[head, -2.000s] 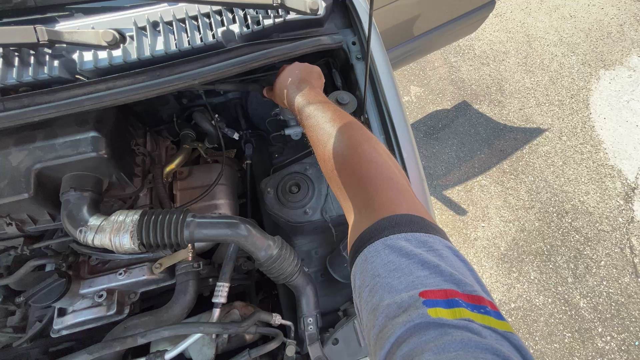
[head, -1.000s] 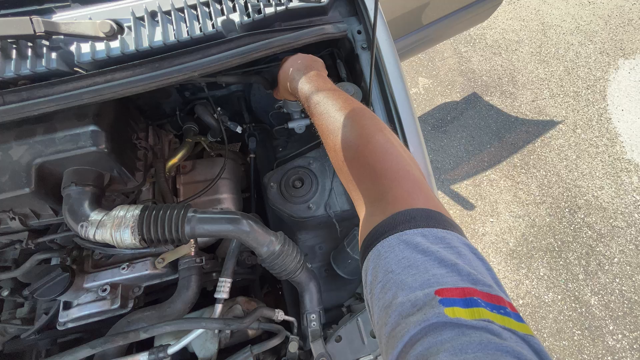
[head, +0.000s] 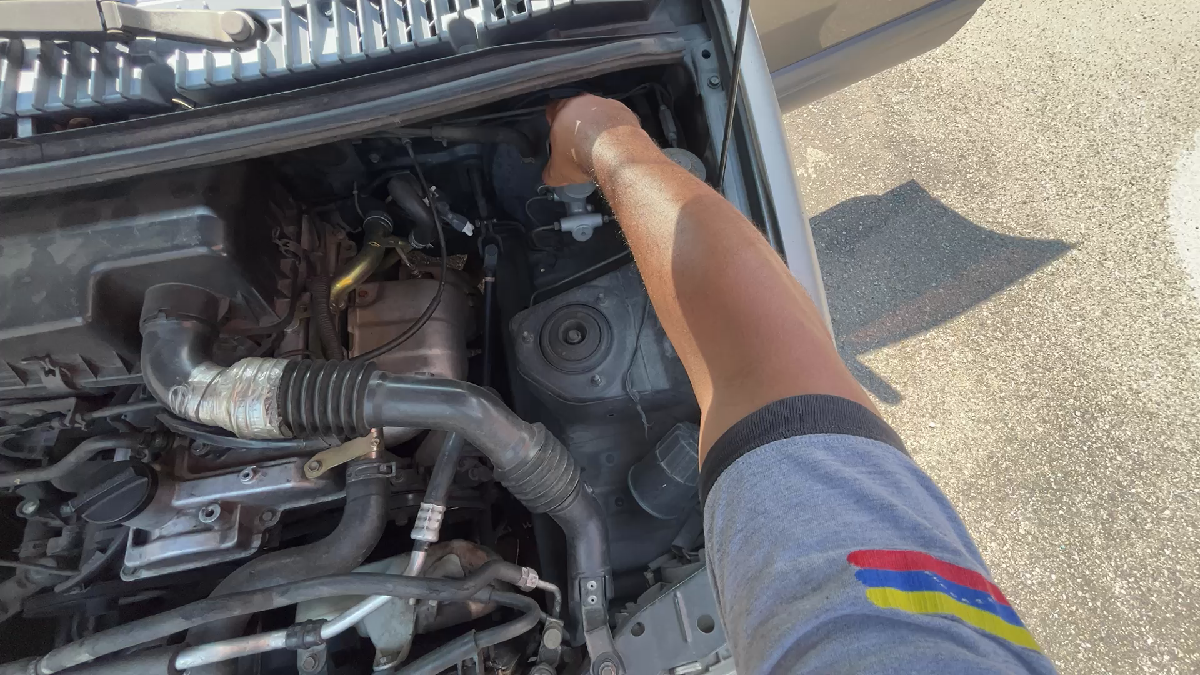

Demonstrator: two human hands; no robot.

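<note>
My right hand (head: 591, 139) reaches into the back corner of a car's engine bay, by the firewall. Its back and wrist face me, while the fingertips are hidden behind the hand, so what they touch or hold cannot be seen. Just below the hand is a metal fitting (head: 581, 225) with thin lines, apparently part of the brake master cylinder. A round, pale cap (head: 684, 162) lies right of my wrist, partly covered by it. Nearer to me, the strut tower mount (head: 575, 337) sits left of my forearm. My left hand is out of view.
A ribbed air intake hose (head: 328, 398) crosses the bay from the black air filter housing (head: 141, 272). The metal valve cover (head: 197, 516) and several hoses fill the lower left. The cowl seal (head: 375, 112) runs behind my hand. A thin rod (head: 736, 84) rises beside the fender edge (head: 797, 234).
My right hand has stayed in the same back corner, with a small shift in its pose. The finger seen at its left side two seconds ago is now tucked out of sight.
</note>
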